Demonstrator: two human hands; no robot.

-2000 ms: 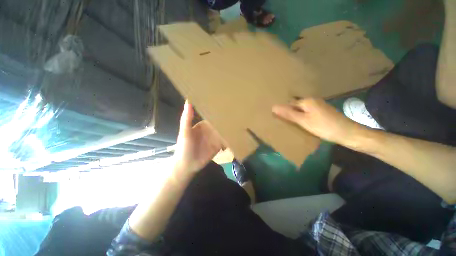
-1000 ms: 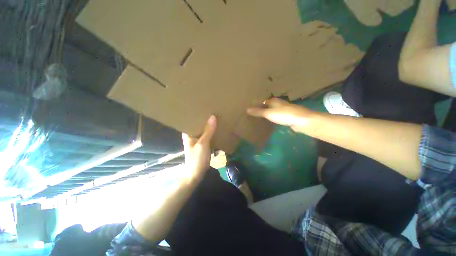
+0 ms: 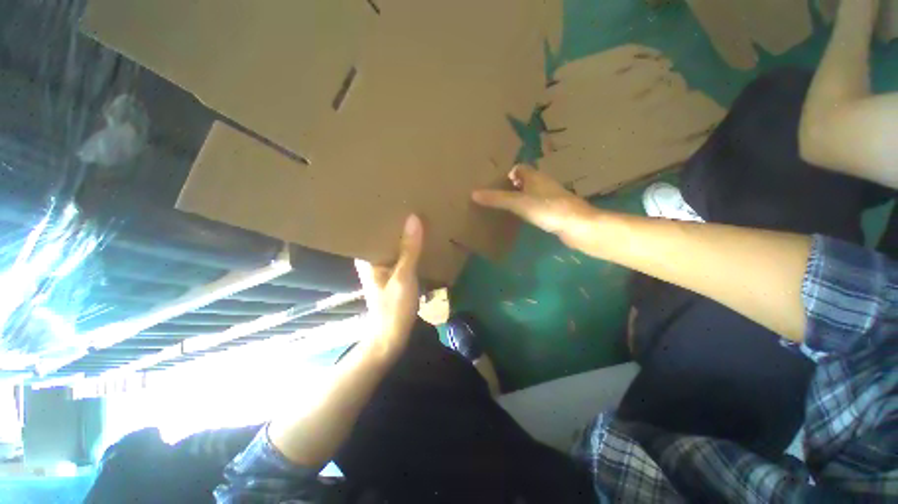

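Observation:
A large flat brown box blank [image 3: 394, 118] with thin dark slots and notched edges is held above my lap; its upper part is cut off by the top edge of the picture. My left hand [image 3: 394, 281] grips its lower edge, thumb on the face and fingers hidden behind. My right hand [image 3: 540, 205] is at its lower right part, index finger on the face and the other fingers at the edge. A squarish end flap [image 3: 487, 228] by my right fingers looks slightly bent.
An overlapping stack of blanks [image 3: 625, 118] lies on the green floor [image 3: 551, 315] at right; more cardboard [image 3: 753, 30] lies beyond it. Dark goods in stretch film [image 3: 89, 207] stand at left. Another person's arm [image 3: 837, 118] and dark-clothed leg are at right. Small scraps lie on the floor.
The blank has turned from a more edge-on position to face me and moved up and left. Both hands still hold it; my right hand has shifted left along it.

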